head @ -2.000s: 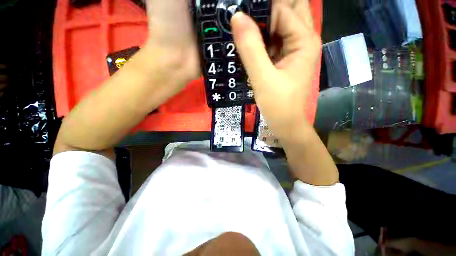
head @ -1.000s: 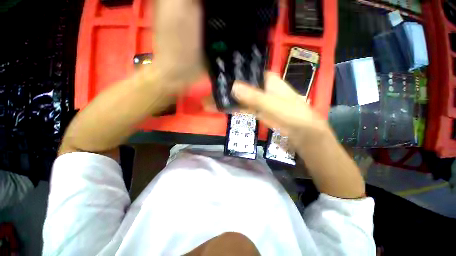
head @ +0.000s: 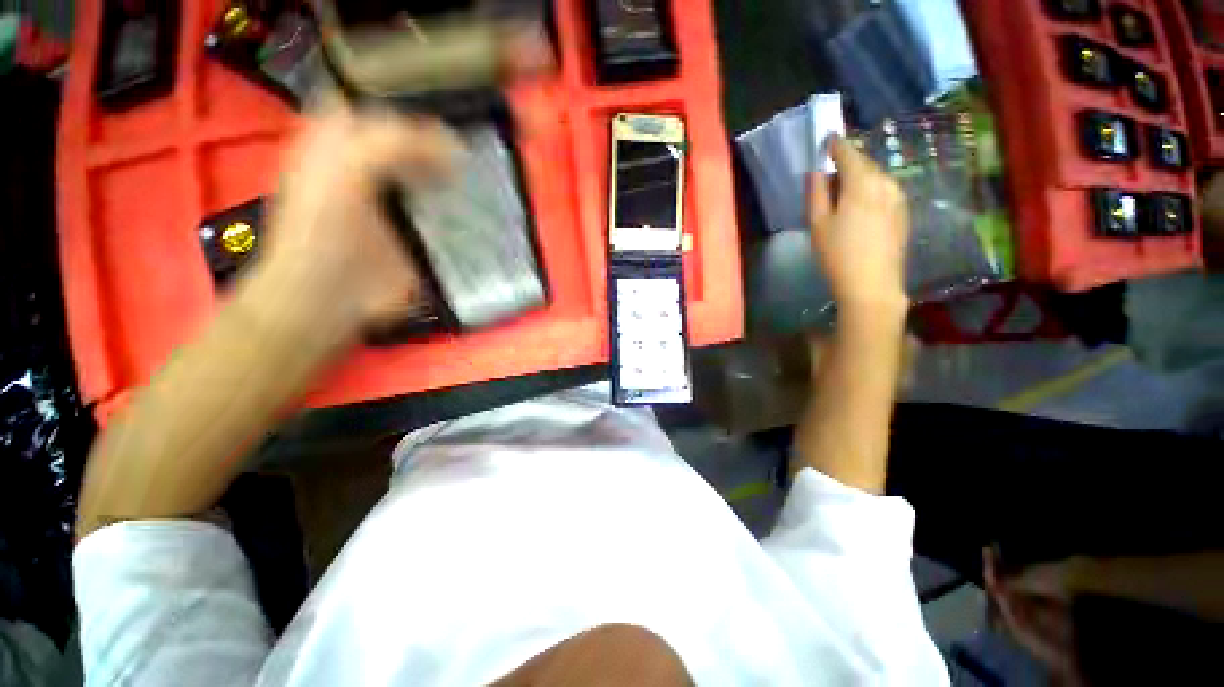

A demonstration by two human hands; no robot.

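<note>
My left hand (head: 349,222) is blurred and holds an open flip phone (head: 477,222) over the red tray (head: 575,315). The phone's lower half shows a pale, blurred area with a black edge. A second open flip phone (head: 648,255) lies at the tray's front, its gold-framed dark screen up and its white keypad board over the front edge. My right hand (head: 860,222) is at the right, its fingertips at the white end of the fanned keypad stack or sheets (head: 781,164). I cannot tell whether it grips one.
Closed phones lie in the tray, one (head: 238,239) at left with a gold mark. A second red tray (head: 1054,255) at right holds several closed phones. A clear plastic sheet (head: 946,228) lies beyond my right hand. A person's hand (head: 1027,604) shows at lower right. Glossy black plastic (head: 34,389) is at left.
My right hand has moved from the phone to the stack at the right. My left hand has lowered the phone toward the tray's left part. The view has shifted right.
</note>
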